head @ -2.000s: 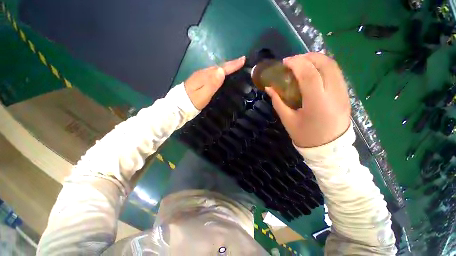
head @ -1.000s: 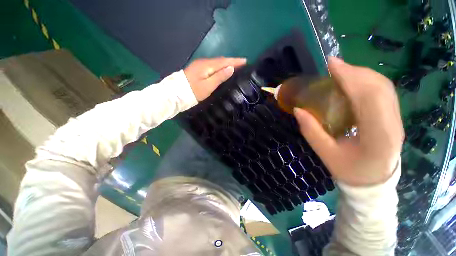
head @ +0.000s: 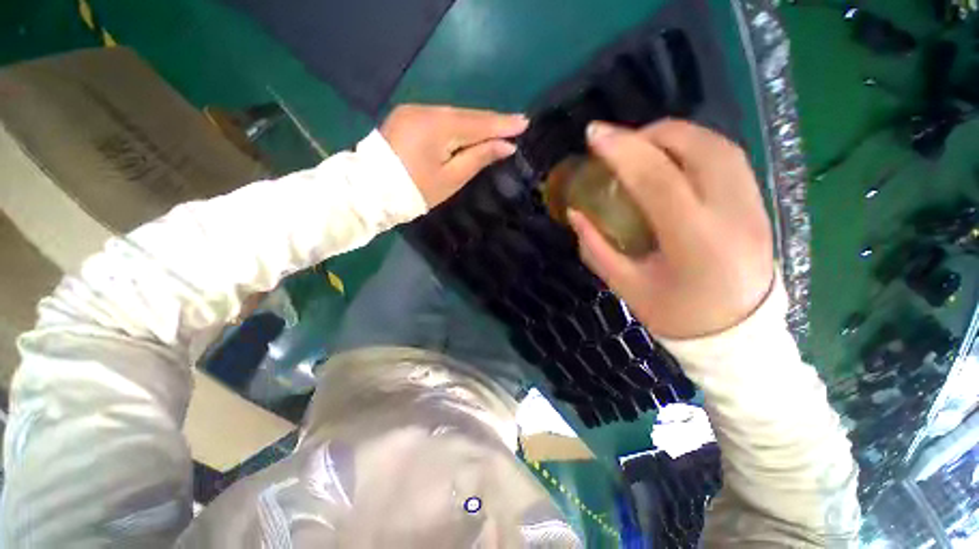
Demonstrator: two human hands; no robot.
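Glossy black oval parts [head: 537, 273] lie in close staggered rows in front of me, slanting from upper right to lower middle. My right hand [head: 687, 231] holds an amber-brown squeeze bottle [head: 610, 206], tipped over the rows; its nozzle is mostly hidden. My left hand [head: 449, 153] lies at the left edge of the rows, with its fingertips at the parts; it holds nothing that I can see.
A dark flat sheet [head: 349, 43] lies at the upper left. A brown carton [head: 118, 139] stands at the left. A crumpled white piece [head: 683, 429] and more black parts [head: 687, 488] are at the lower right. A green line [head: 848, 161] with scattered black parts runs along the right.
The bottle first drew back to the right with its nozzle showing, then moved left over the rows again. More of the rows' upper right end shows now. My left hand stays at the left edge.
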